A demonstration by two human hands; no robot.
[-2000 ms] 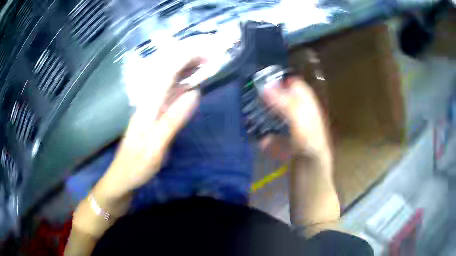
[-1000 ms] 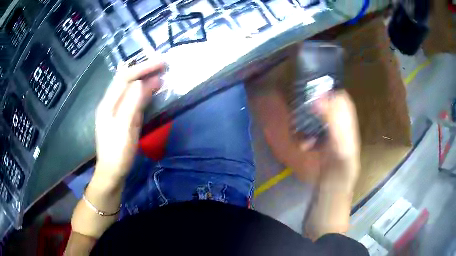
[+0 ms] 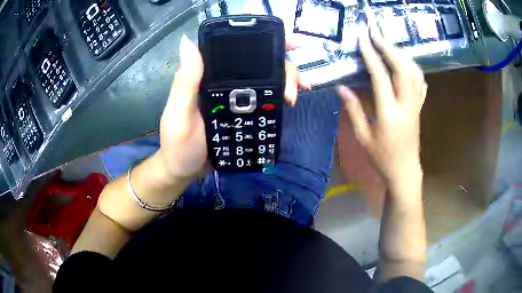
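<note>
A black keypad mobile phone (image 3: 242,97) is upright in the middle, its screen and white-numbered keys facing me. My left hand (image 3: 186,114) holds it by its sides, thumb on the left edge and fingers showing past the right edge. My right hand (image 3: 389,103) is at the right, fingers spread and reaching over the lens tray (image 3: 355,67); its fingertips are partly lost in glare, and I see nothing held in it. A black-framed screen lens (image 3: 319,19) lies in the tray, just right of the phone's top.
A phone tray (image 3: 67,114) with several phones in deep pockets is on the left of the dark green bench (image 3: 114,109). A blue hose (image 3: 503,62) is at the right bench edge. A brown cardboard box (image 3: 452,131) and a red stool (image 3: 66,203) are below.
The phone has gone from my right hand to my left hand and now stands at the centre. My right hand has moved up over the lens tray.
</note>
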